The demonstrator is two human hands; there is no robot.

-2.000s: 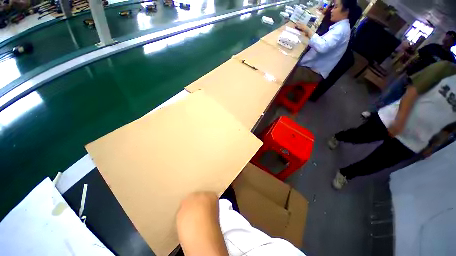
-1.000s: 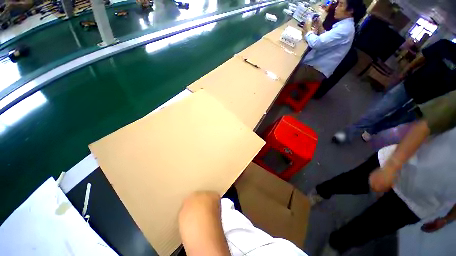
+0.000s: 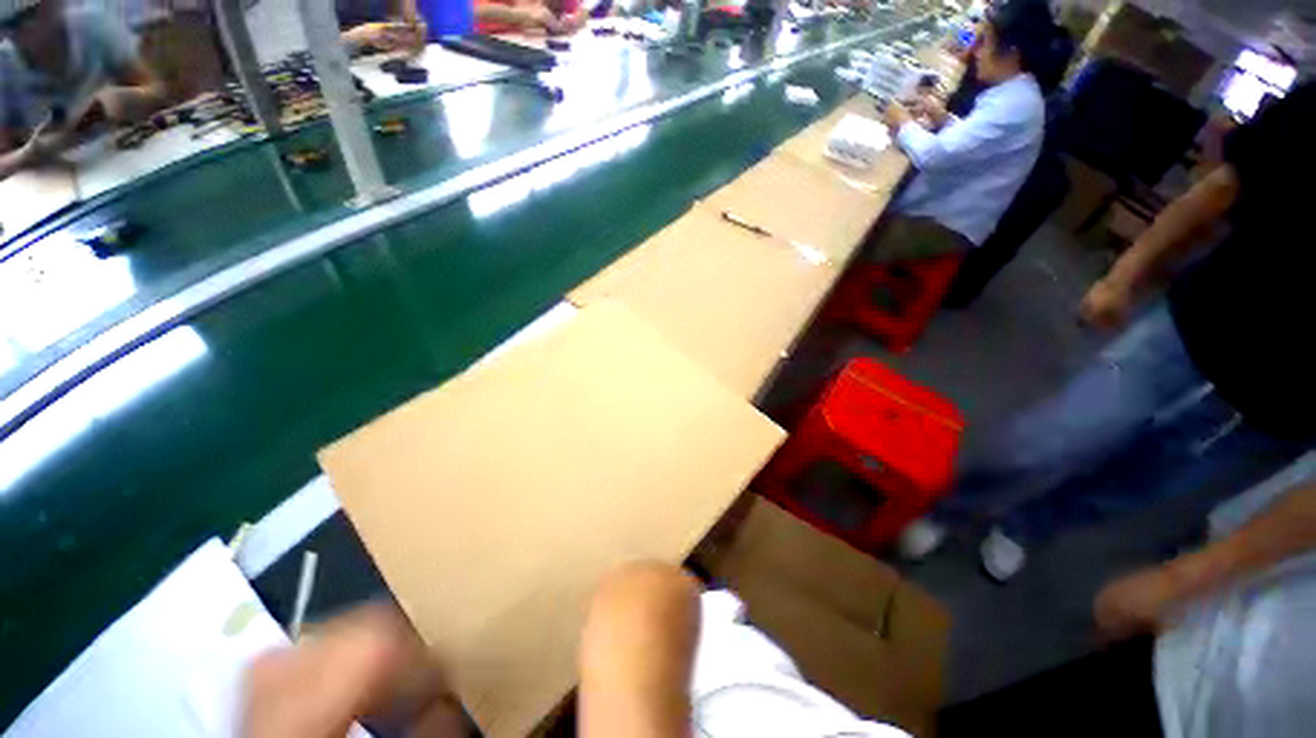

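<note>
A tan cardboard sheet (image 3: 541, 469) lies on the bench in front of me. My bare right arm rests bent at its lower edge, with a white sleeve beside it; my right hand is not in view. A blurred hand, apparently my left hand (image 3: 339, 670), is at the lower left, over the inner edge of a white sheet (image 3: 145, 649). Its fingers are too smeared to tell whether they hold anything. A thin pale strip (image 3: 305, 591) stands out on the dark gap between the white sheet and the cardboard.
A green conveyor (image 3: 332, 339) runs beyond the bench, with dark parts and people on its far side. A seated person in a pale shirt (image 3: 981, 159) is further along. A red stool (image 3: 880, 440) and a cardboard carton (image 3: 837, 613) are below the bench. People stand at right.
A blurred hand has come into view at the lower left. The view has shifted, so the bench appears lower and further right. The people at right have changed position.
</note>
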